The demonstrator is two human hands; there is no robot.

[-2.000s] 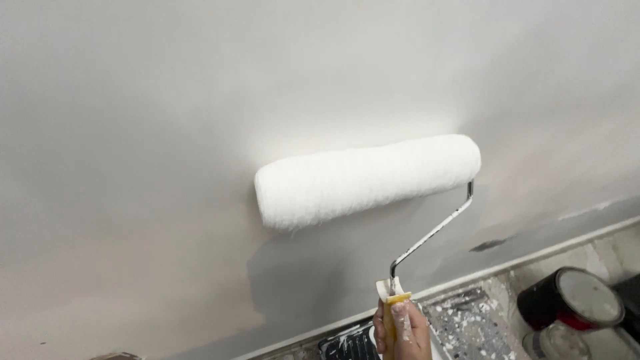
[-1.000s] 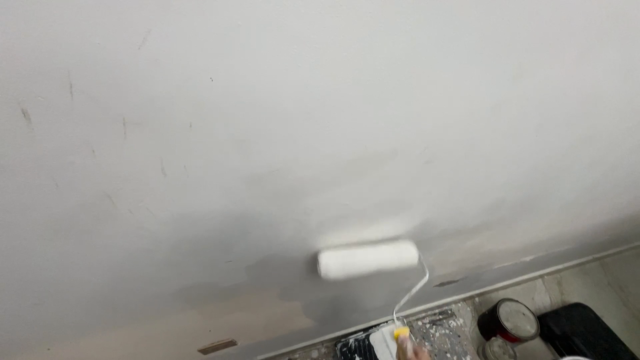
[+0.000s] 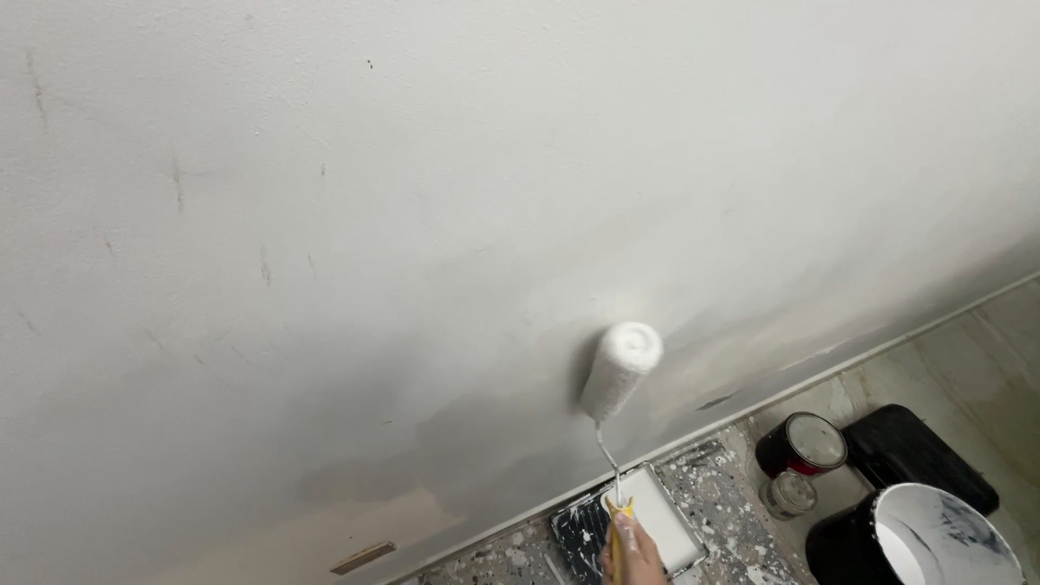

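Note:
My right hand (image 3: 632, 556) grips the yellow handle (image 3: 619, 528) of a paint roller at the lower edge of the view. From the handle a thin bent metal frame runs up to the thick white roller cover (image 3: 617, 374). One round end of the cover faces me, and it stands in front of the pale wall (image 3: 455, 195); whether it touches the wall I cannot tell. Below and behind my hand lies a black paint tray (image 3: 578, 528) with white paint (image 3: 662, 520) in its well. My left hand is out of view.
Right of the tray, a speckled, paint-spattered floor covering (image 3: 719, 504) lies along the skirting board (image 3: 780, 406). Beyond are a dark paint can (image 3: 800, 443), a small clear jar (image 3: 788, 496), a black case (image 3: 922, 455) and a black bucket (image 3: 845, 540) holding white paint.
The roller has turned from lying broadly across the view to pointing one end at me. More of the tray and the black bucket now show; the view has shifted.

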